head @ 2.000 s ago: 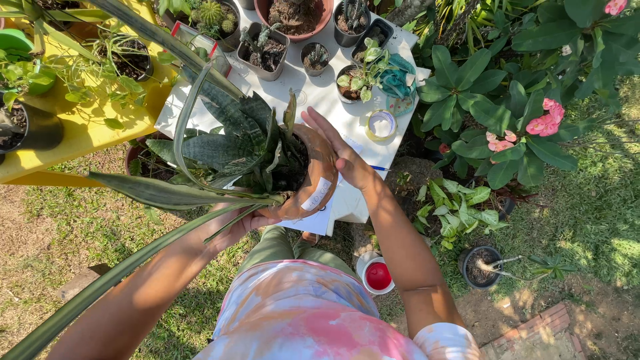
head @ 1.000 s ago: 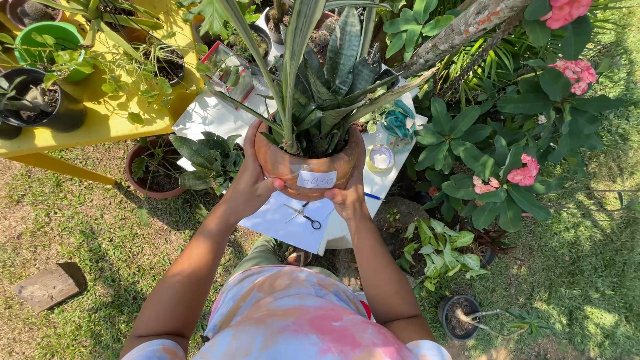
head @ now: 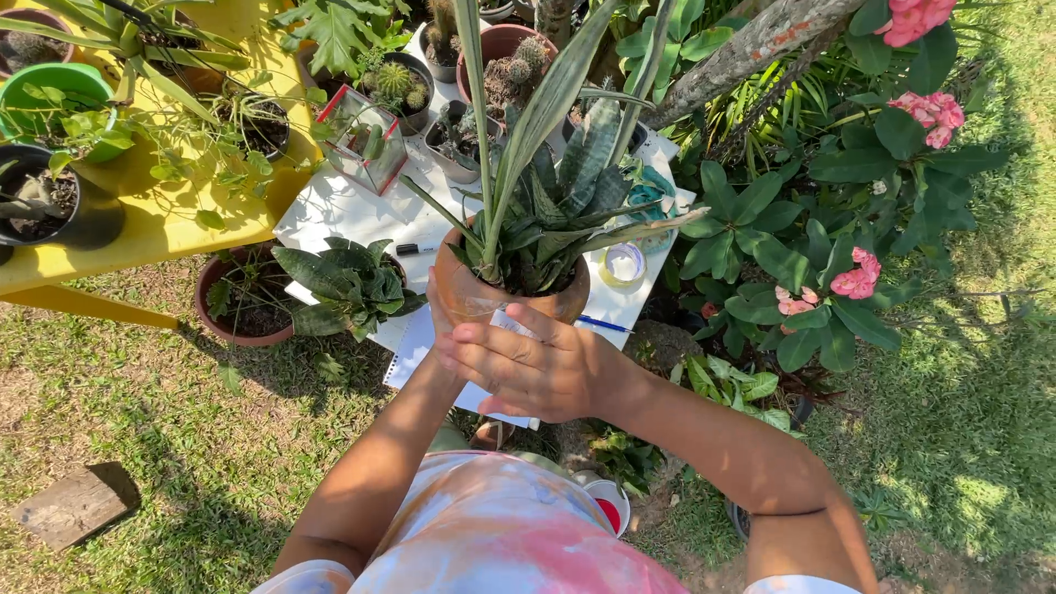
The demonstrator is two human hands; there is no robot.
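A terracotta pot (head: pixel 516 301) holding a snake plant (head: pixel 544 198) is in front of me, above the near edge of the white table. My left hand (head: pixel 441 318) supports the pot at its left side, partly hidden behind my other hand. My right hand (head: pixel 536 363) lies across the pot's front with fingers extended, over a white label (head: pixel 513 322) that is mostly covered. A spiral notebook (head: pixel 410 351) lies beneath the pot. A roll of tape (head: pixel 623 265), a blue pen (head: pixel 605 324) and a black marker (head: pixel 414 248) rest on the table around it.
The white table (head: pixel 330 206) also bears a small glass planter (head: pixel 363 140) and several potted cacti. At left is a yellow table (head: pixel 239 214) with pots. A brown pot (head: pixel 247 297) stands on the grass. A tree branch (head: pixel 742 62) and flowering shrub (head: pixel 850 165) border the right.
My right hand has moved from the pot's right side to its front, over the label. Two seconds ago the pot was tilted sideways; it is now more upright.
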